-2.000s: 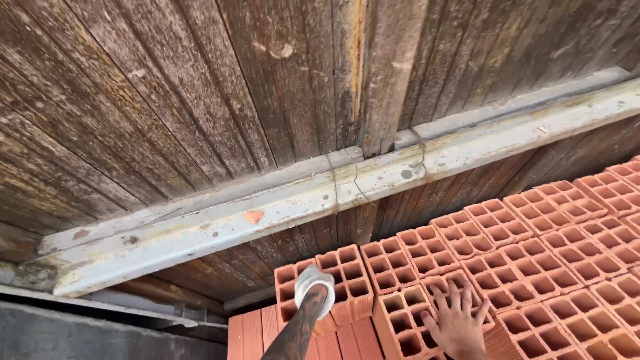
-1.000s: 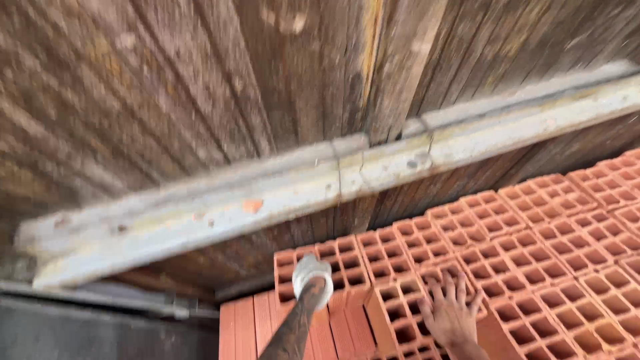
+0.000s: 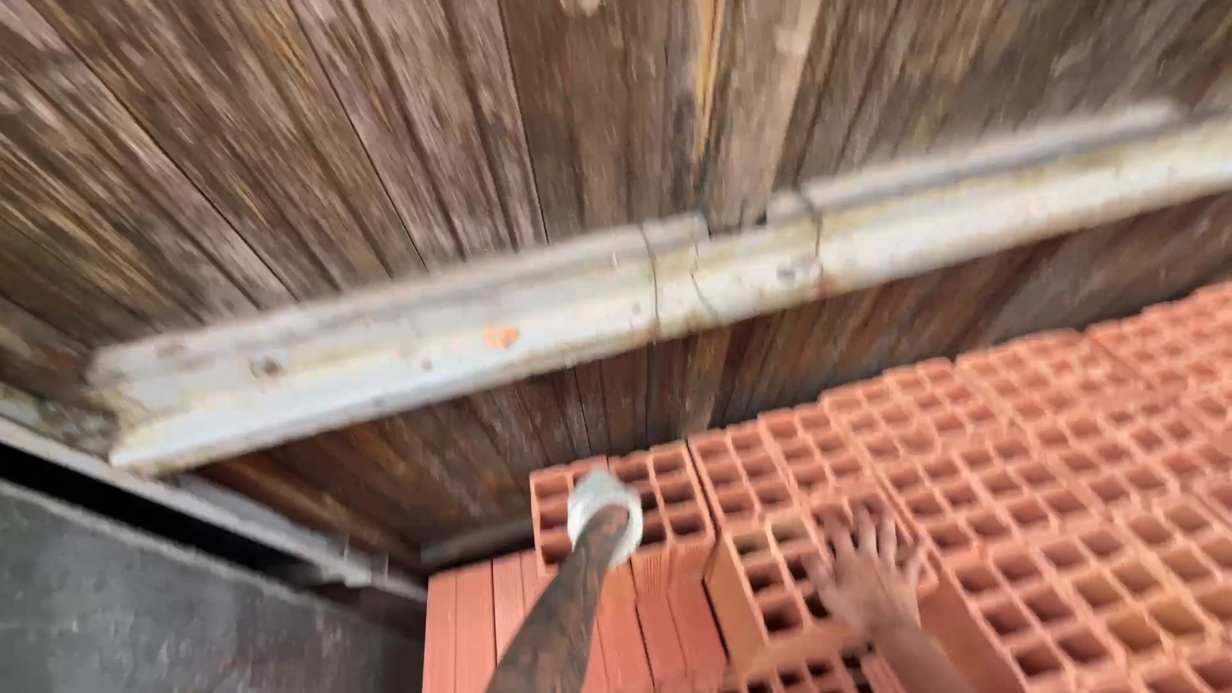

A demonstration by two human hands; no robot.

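Observation:
My left hand [image 3: 604, 515] is wrapped in white material, perhaps a glove or cloth, and touches the open-celled end of a hollow clay brick [image 3: 679, 472]. Its fingers are hidden by the wrapping and the wrist. On the right, my right hand [image 3: 866, 568] lies bare with fingers spread over the cells of another hollow clay brick [image 3: 736, 606], which stands a little proud of those around it. The two bricks are close beside each other, cells facing up.
Rows of hollow clay bricks [image 3: 1078, 462] extend to the right. Bricks with ribbed sides showing [image 3: 462, 626] lie at lower left. A pale, worn beam [image 3: 577, 327] bound with wire crosses before weathered wooden boards [image 3: 385, 125]. A grey surface [image 3: 144, 597] is at far left.

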